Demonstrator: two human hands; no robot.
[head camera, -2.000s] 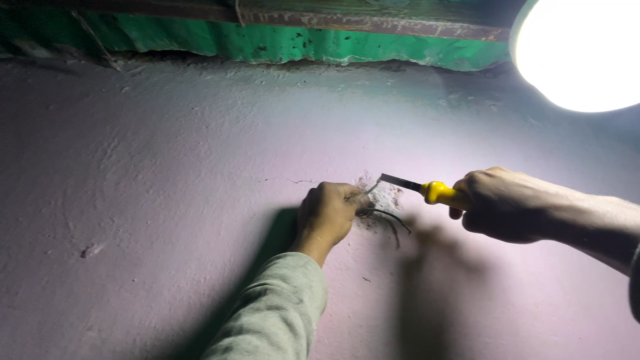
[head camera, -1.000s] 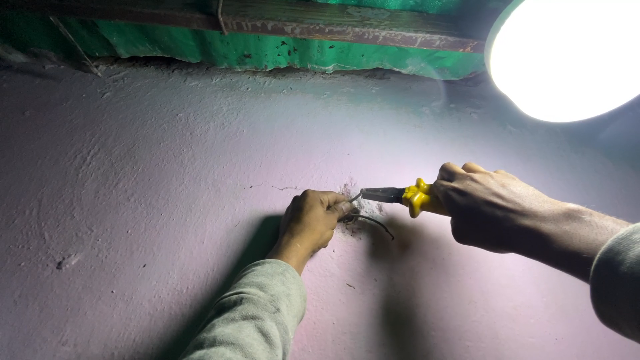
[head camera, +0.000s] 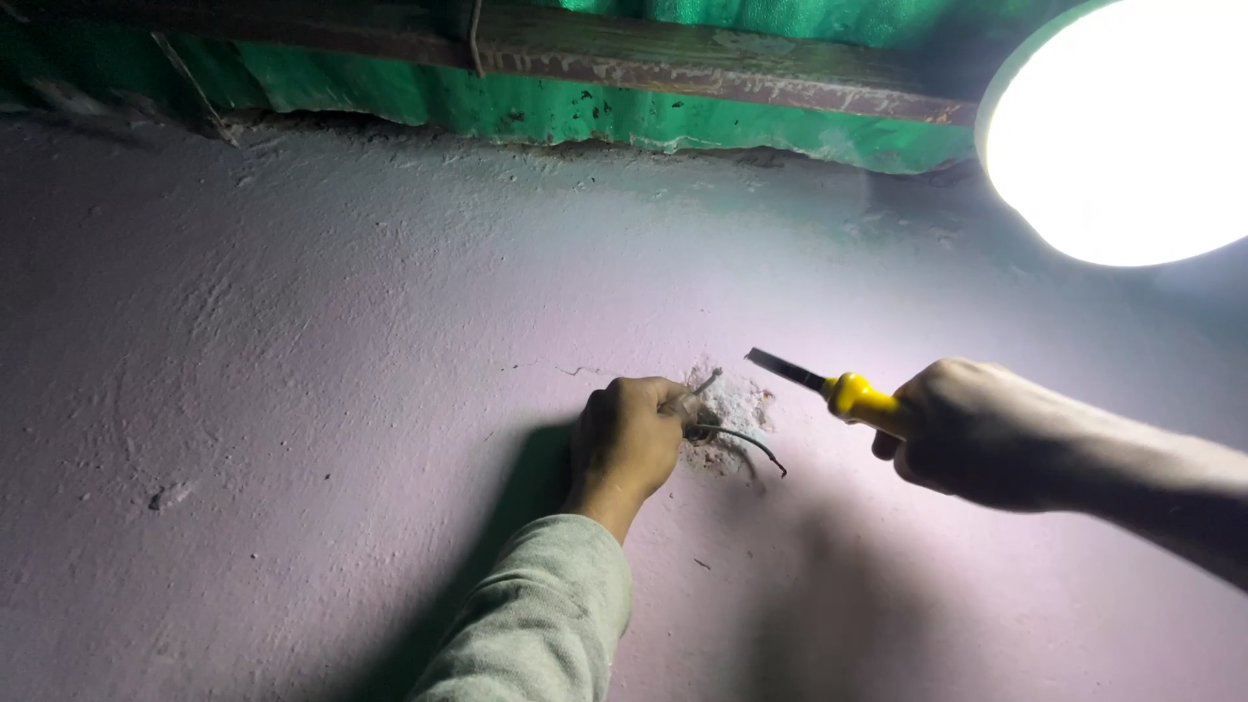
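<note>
My left hand (head camera: 632, 429) is at the wall, its thumb and finger pinching a short wire (head camera: 709, 381) whose end points up to the right. Below that, a dark wire (head camera: 746, 439) comes out of a chipped hole in the plaster (head camera: 736, 405) and curves down to the right. My right hand (head camera: 960, 429) is wrapped round the yellow handle of pliers (head camera: 858, 402). Their dark metal jaws (head camera: 785, 369) are apart from both wires, to the upper right of the hole. The jaws are seen edge-on, so whether they are parted cannot be told.
A bright lamp (head camera: 1121, 136) glares at the upper right, above my right hand. Along the top runs a brown beam (head camera: 721, 73) below green corrugated sheeting (head camera: 585, 112). The pink plastered wall (head camera: 390, 390) is rough and has a thin crack left of the hole.
One second ago the jaws of the pliers were at the wire by my left fingertips; now they are off it, up and to the right. My left hand keeps its pinch.
</note>
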